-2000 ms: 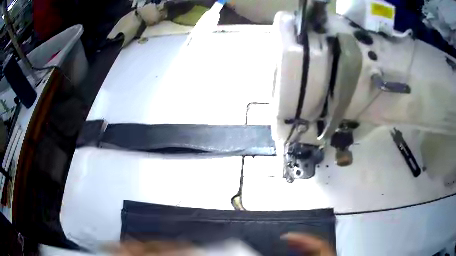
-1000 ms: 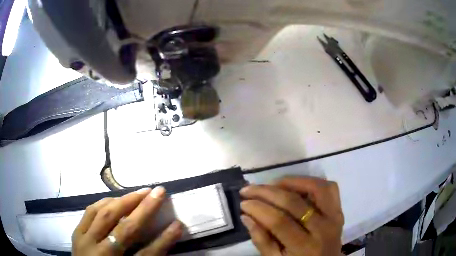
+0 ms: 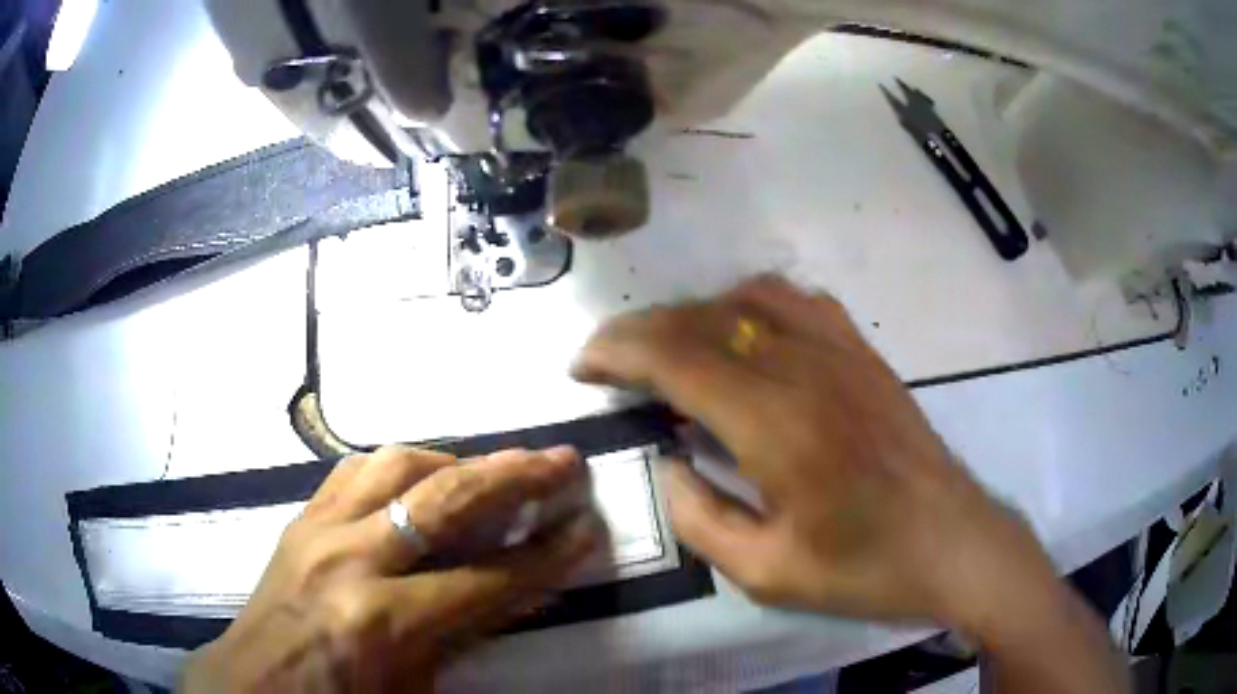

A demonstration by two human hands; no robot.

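Observation:
A dark fabric strip (image 3: 149,492) lies along the table's front edge and shows as a border around a white template (image 3: 177,559) with inner lines. My left hand (image 3: 421,549) presses flat on the template right of its middle. My right hand (image 3: 800,447), slightly blurred, is over the strip's right end, thumb and forefinger apart; whether the fingers touch the fabric is hard to tell. The needle plate (image 3: 509,251) lies beyond, under the machine head.
The sewing machine head (image 3: 366,68) fills the top, with a brass-coloured knob (image 3: 598,197). Black thread snips (image 3: 956,170) lie right of it. Another dark band (image 3: 204,217) lies left of the needle. Papers (image 3: 1167,556) show at lower right.
The template now lies on the strip with dark fabric showing on more sides. My left hand has shifted right along it. My right hand has lifted up and toward the machine, its fingers spread.

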